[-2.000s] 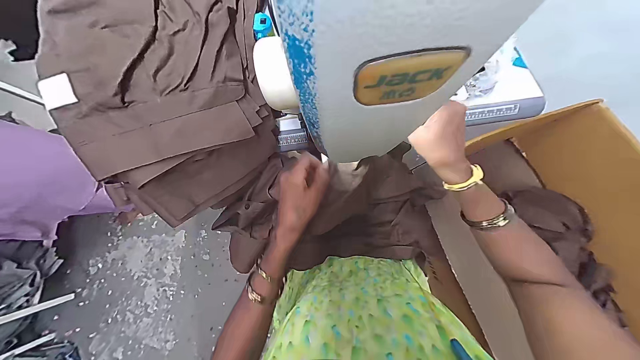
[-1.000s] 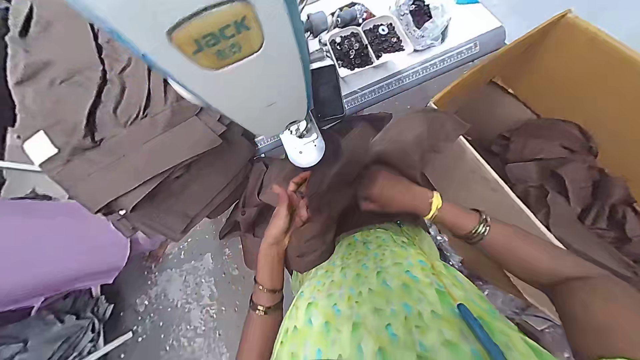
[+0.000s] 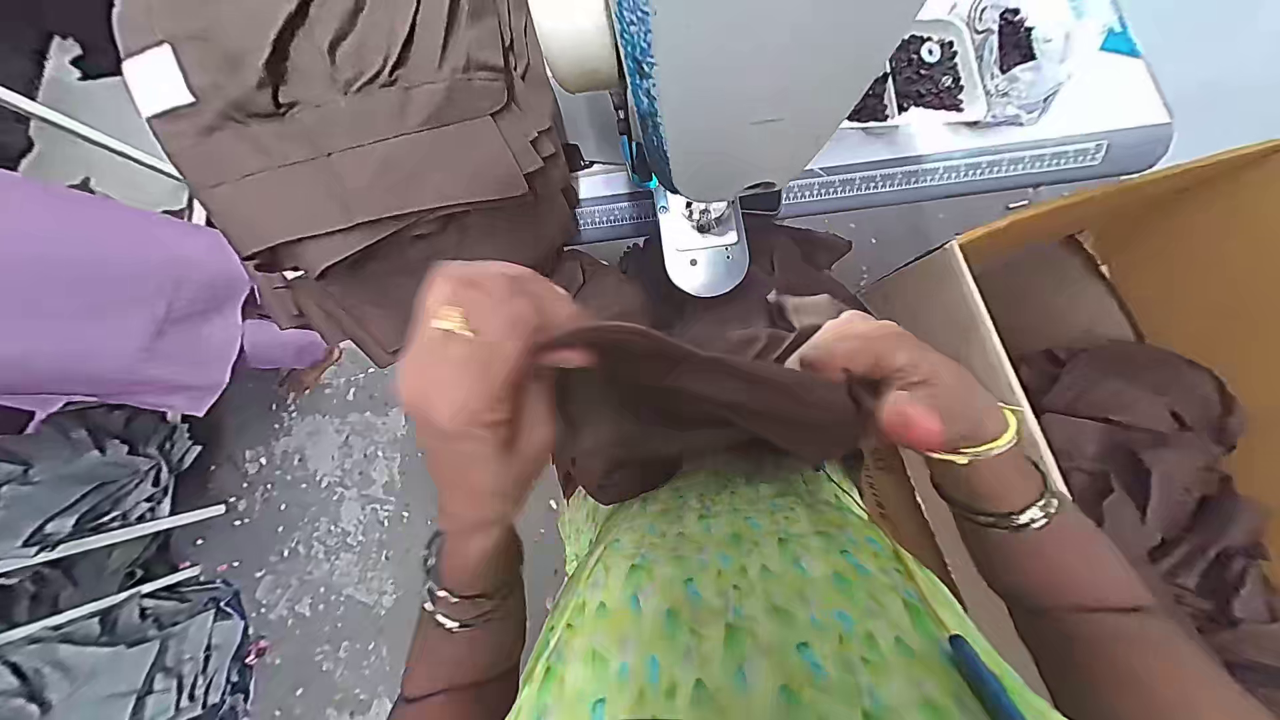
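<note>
A dark brown fabric garment piece (image 3: pixel 700 400) is stretched between both hands over my lap. Its left end is gripped by my left hand (image 3: pixel 490 370), which is blurred and wears a gold ring. At the right end, the fingers of my right hand (image 3: pixel 890 375) pinch the cloth's edge; a yellow bangle circles that wrist. Just beyond the hands stands a Jack sewing machine (image 3: pixel 750 90), its rounded metal work arm (image 3: pixel 705 255) pointing toward me. More brown cloth lies bunched around and under that arm, and some of it is hidden by the hands.
Stacked brown garment pieces (image 3: pixel 370 170) lie at the upper left. On the right, an open cardboard box (image 3: pixel 1190 220) holds crumpled brown cloth. Trays of dark buttons (image 3: pixel 925 75) sit on the machine table (image 3: pixel 1000 165). A person in purple (image 3: pixel 110 290) is at the left, near grey cloth (image 3: pixel 90 500).
Both hands have come up and apart, and the cloth is now pulled taut between them. One second ago they were lower over the bunched garment. The view has shifted.
</note>
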